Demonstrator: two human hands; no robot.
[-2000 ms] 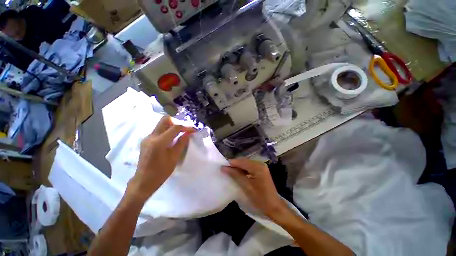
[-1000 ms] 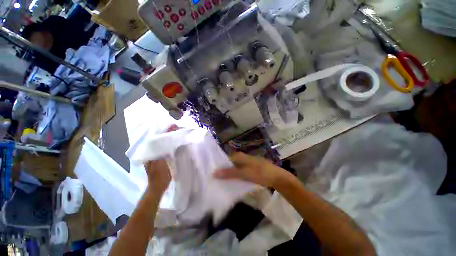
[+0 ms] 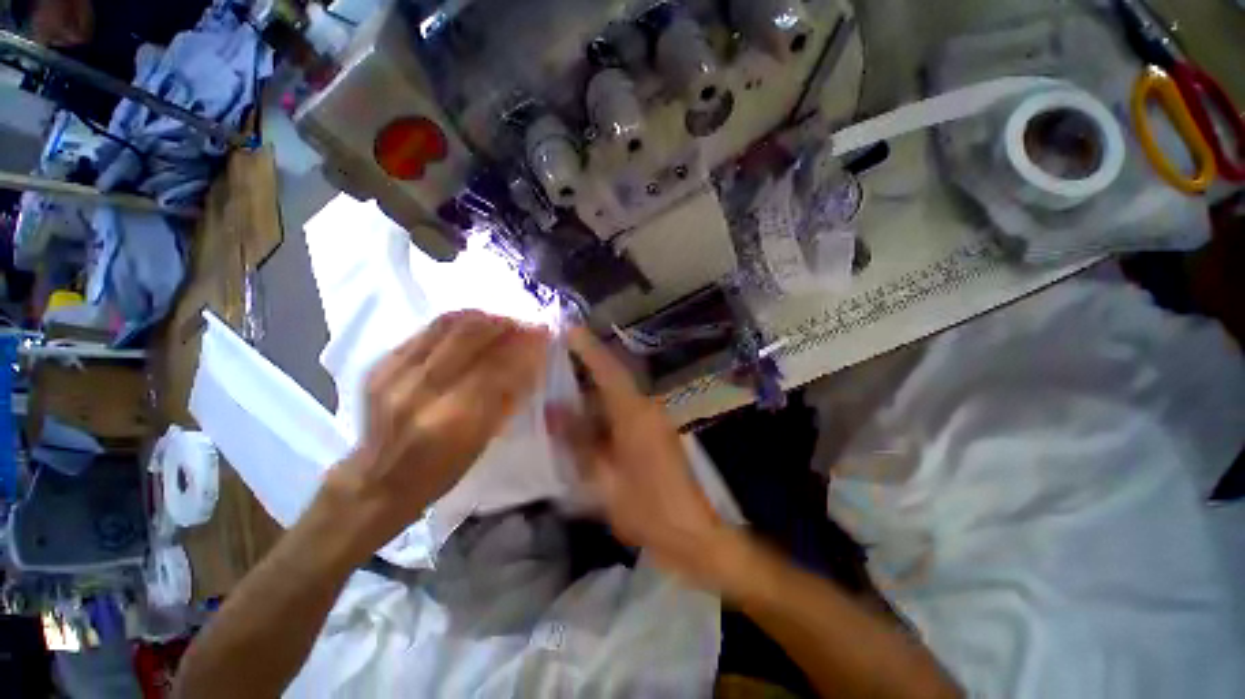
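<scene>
The white workpiece (image 3: 512, 471) hangs from the lit needle area (image 3: 512, 273) of the overlock machine (image 3: 655, 219) down toward my lap. My left hand (image 3: 444, 396) is on the fabric just below the needle area, fingers bent over it and blurred. My right hand (image 3: 621, 444) holds the fabric edge from the right, close to my left fingertips, also blurred. Both hands grip the workpiece near the presser foot, which the glare hides. More flat white fabric pieces (image 3: 266, 410) lie left of the machine.
A white tape roll (image 3: 1065, 148) sits right of the machine, its strip running to the machine. Scissors (image 3: 1174, 130) with orange and red handles lie far right. Heaped white fabric (image 3: 1038, 505) fills the lower right. Spare tape rolls (image 3: 186, 477) are at left. A ruler strip (image 3: 901, 311) runs along the table edge.
The view has moved closer to the machine. My left hand has come up from under the fabric onto it near the needle. My right hand has moved up and inward beside it.
</scene>
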